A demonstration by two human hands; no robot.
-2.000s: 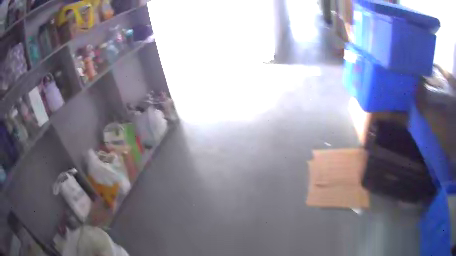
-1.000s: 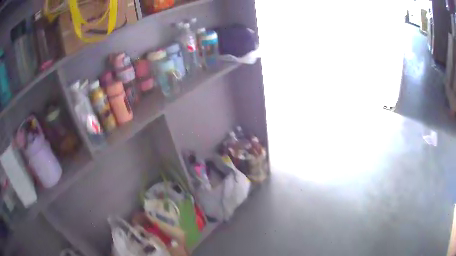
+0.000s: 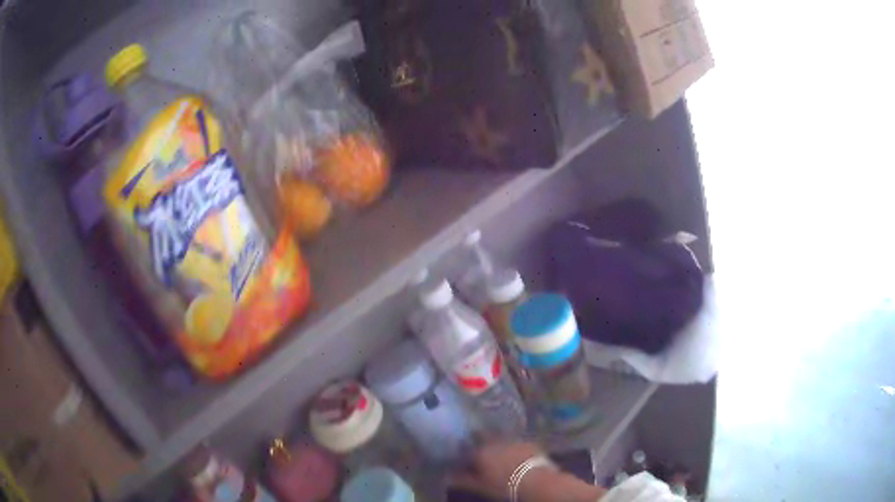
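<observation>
My right hand (image 3: 499, 467) reaches in from the bottom right, with thin bracelets at the wrist and a pale sleeve. Its fingers are blurred, low at the front of a light blue bottle (image 3: 428, 404) and a clear plastic bottle (image 3: 473, 355) with a white cap and red label. I cannot tell whether it touches or holds anything. A jar with a blue and white lid (image 3: 548, 343) stands just right of them. A bottle with a patterned white lid (image 3: 346, 417) stands to the left. My left hand is not in view.
The grey shelf edge (image 3: 339, 324) slants across. Above it are a large yellow-orange drink bottle (image 3: 201, 235), oranges in a clear bag (image 3: 353, 169), a dark patterned bag (image 3: 461, 88) and a carton (image 3: 659, 54). A dark purple cloth item (image 3: 628, 279) lies right of the jar.
The view has moved much closer to the shelf bottles, and the floor has mostly left the picture. My right hand has come into view at the bottom.
</observation>
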